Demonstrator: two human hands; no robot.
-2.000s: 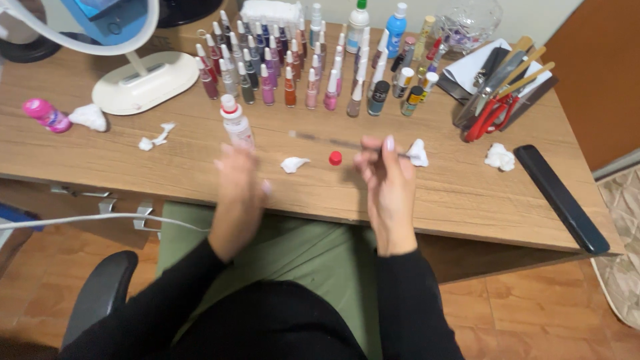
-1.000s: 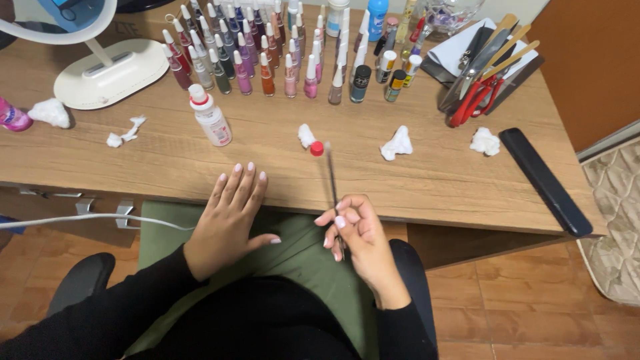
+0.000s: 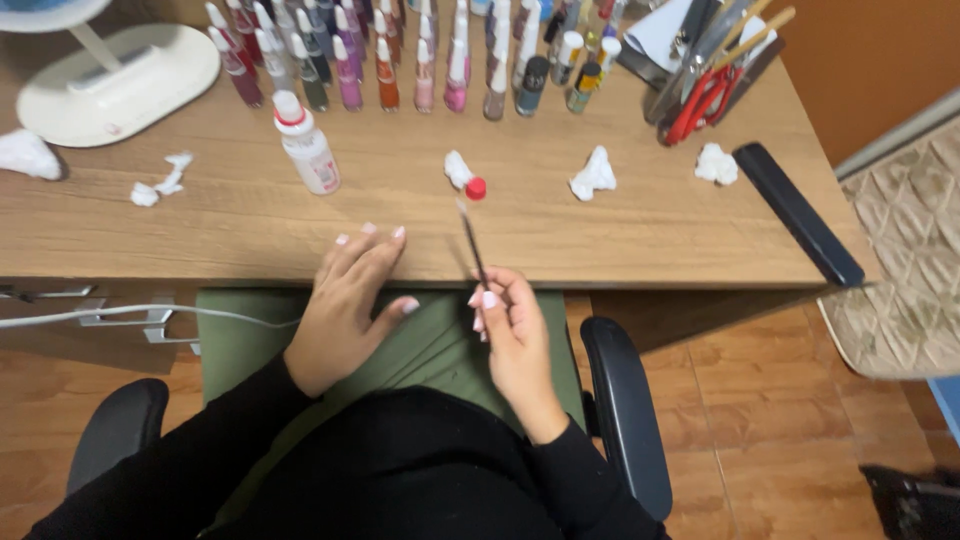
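Observation:
My left hand (image 3: 349, 307) lies palm down at the desk's front edge, its fingers spread and holding nothing. In my right hand (image 3: 514, 337) is a thin dark brush (image 3: 474, 244), held like a pen with its pale tip pointing away from me. Just beyond that tip a red cap (image 3: 475, 188) touches a white cotton piece (image 3: 457, 169). A white plastic bottle (image 3: 309, 150) with a red ring at its neck stands upright beyond my left hand. Another cotton piece (image 3: 593, 174) lies farther right.
Several nail polish bottles (image 3: 387, 79) stand in rows at the back. A mirror's white base (image 3: 120, 82) is at the left. Red-handled pliers (image 3: 697, 105) and wooden sticks fill a holder at the right, near a long black case (image 3: 799, 214). More cotton (image 3: 716, 164) lies beside it.
My left hand has left the white bottle, which it was at two seconds ago, and rests at the desk edge. My right hand has drawn back towards me, still holding the brush, now pointing forward.

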